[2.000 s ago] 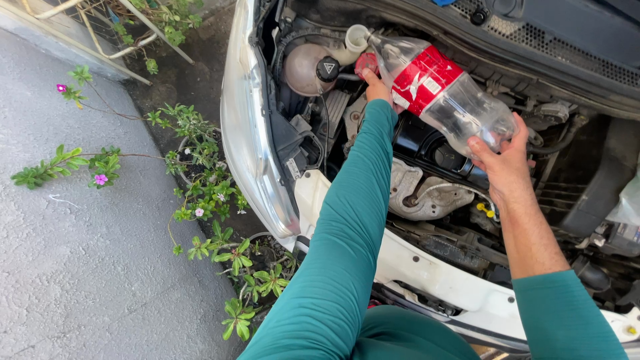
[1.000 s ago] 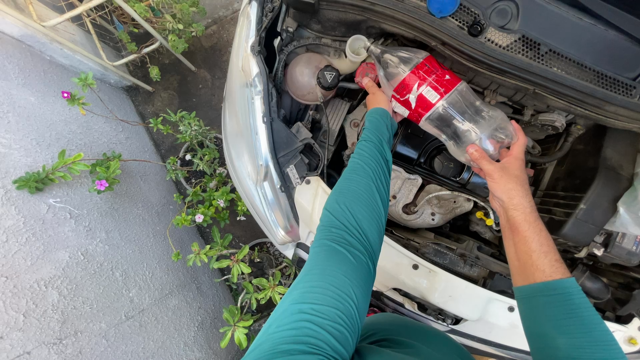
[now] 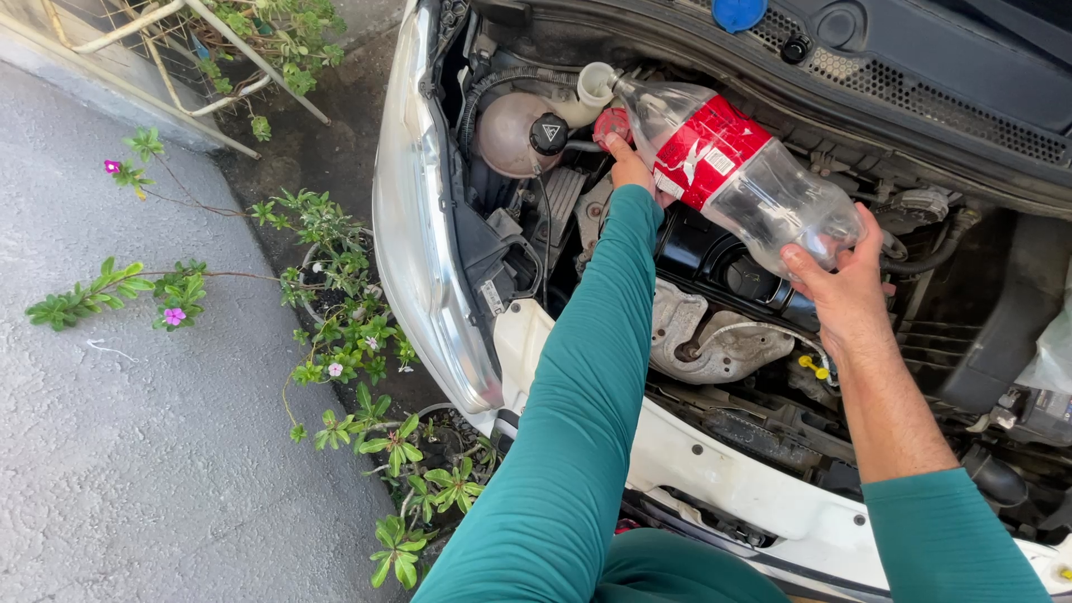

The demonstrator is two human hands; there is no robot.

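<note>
Both my hands hold a clear plastic bottle (image 3: 783,193) with a red label, tilted over the engine bay. Its neck rests at the open white filler neck (image 3: 595,84) of a reservoir. My left hand (image 3: 634,167) is under the bottle near its shoulder, with a red cap (image 3: 612,127) at the fingertips; part of this hand is hidden by the bottle. My right hand (image 3: 846,280) grips the bottle's base. Left of the filler neck sits a round translucent coolant tank (image 3: 512,134) with a black cap (image 3: 548,134). Whether liquid is flowing cannot be told.
The car's headlight (image 3: 427,226) and white front panel (image 3: 737,469) border the engine bay. A metal heat shield (image 3: 712,339) and a yellow dipstick handle (image 3: 812,367) lie below the bottle. A blue cap (image 3: 739,12) rests on the cowl. Flowering plants (image 3: 343,335) grow beside the car.
The bottle and both hands stay in nearly the same place. The view has shifted slightly, bringing more of the blue cap into sight.
</note>
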